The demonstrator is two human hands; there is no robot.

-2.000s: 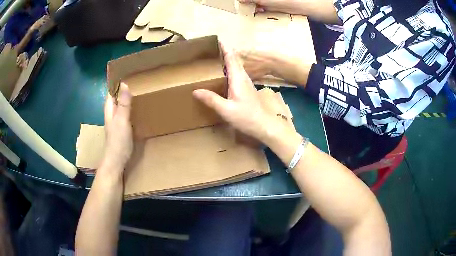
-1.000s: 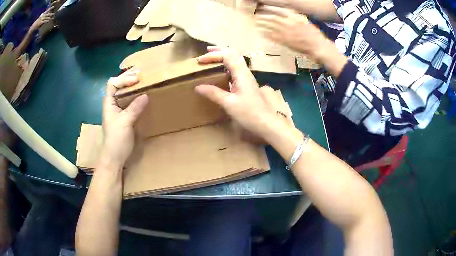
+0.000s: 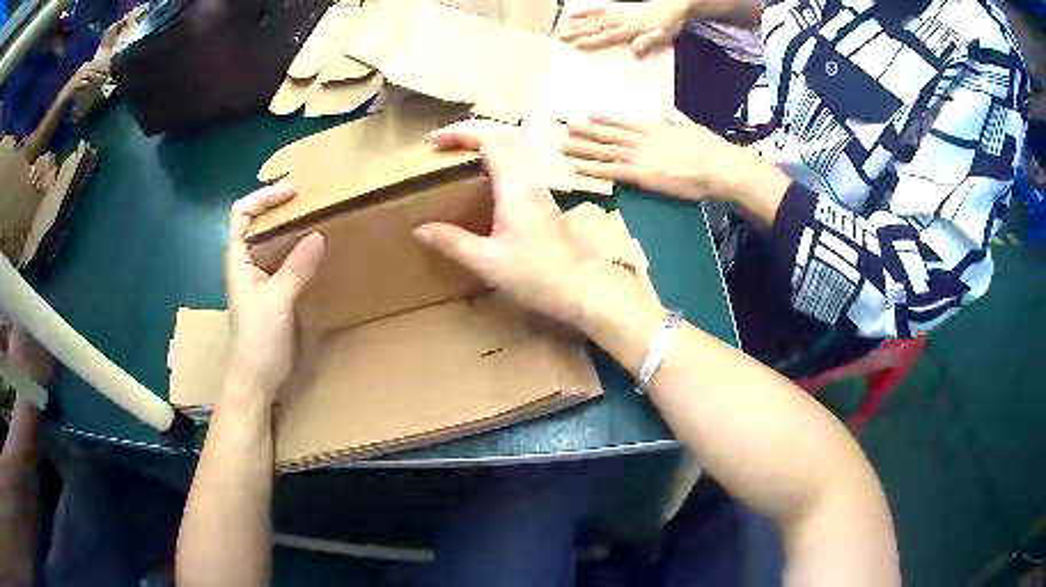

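Observation:
A part-folded brown mailer box (image 3: 373,255) stands tilted on a stack of flat box blanks (image 3: 424,384) at the table's near edge. Its lid panel (image 3: 365,166) slopes over the top, with a narrow dark gap above the front wall and a rounded flap at the far left. My left hand (image 3: 266,292) grips the box's left end, thumb on the front wall and fingers over the top. My right hand (image 3: 522,229) grips the right end the same way. The inside of the box is hidden.
A person in a patterned shirt (image 3: 883,172) at the right rests both hands on far blanks (image 3: 505,57). A dark brown case (image 3: 212,57) stands at the far left. A cream tube (image 3: 86,355) rises at left. A red stool (image 3: 866,373) is at right.
The open tray top is now covered by the lid panel, and my fingers have moved over its top edge. The other person's hands have shifted on the far blanks.

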